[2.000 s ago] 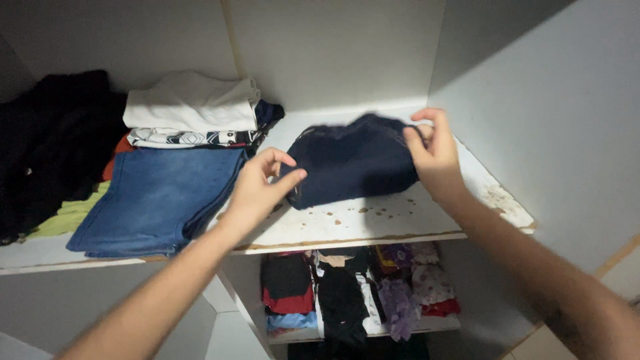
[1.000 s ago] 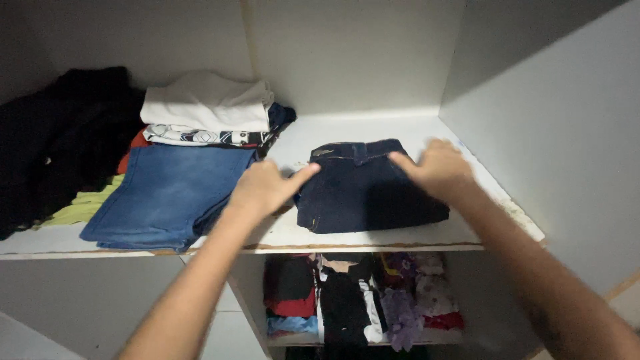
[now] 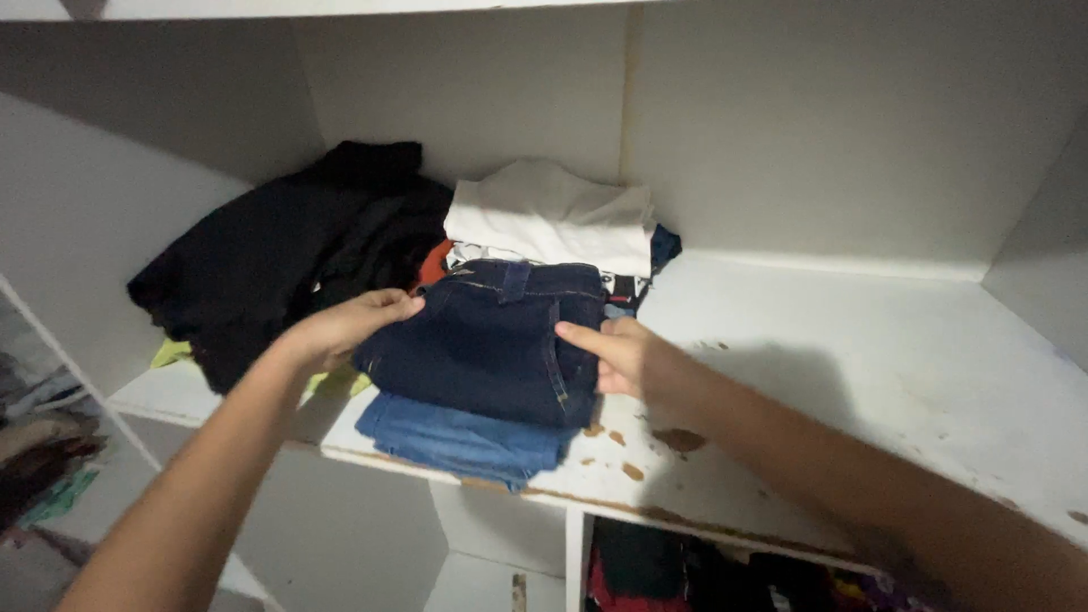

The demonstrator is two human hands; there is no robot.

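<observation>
Folded dark navy jeans (image 3: 484,348) lie over folded lighter blue jeans (image 3: 467,438) near the shelf's front edge. My left hand (image 3: 361,323) pinches the navy jeans at their upper left corner. At their right side, my right hand (image 3: 616,353) grips them, its thumb on top beside the pocket seam and its fingers partly hidden at the edge. Right behind the jeans, a folded white garment (image 3: 552,212) rests on a stack with a black-and-white patterned cloth.
A heap of black clothing (image 3: 297,246) stands at the left, with yellow-green cloth (image 3: 174,350) under it. The white shelf (image 3: 790,340) has worn brown patches. Below are a vertical divider (image 3: 576,557) and more folded clothes (image 3: 637,561).
The navy jeans have moved left, from the shelf beside the lighter blue jeans to on top of them. Both hands, apart from the navy jeans one second ago, now hold them. The view has shifted left.
</observation>
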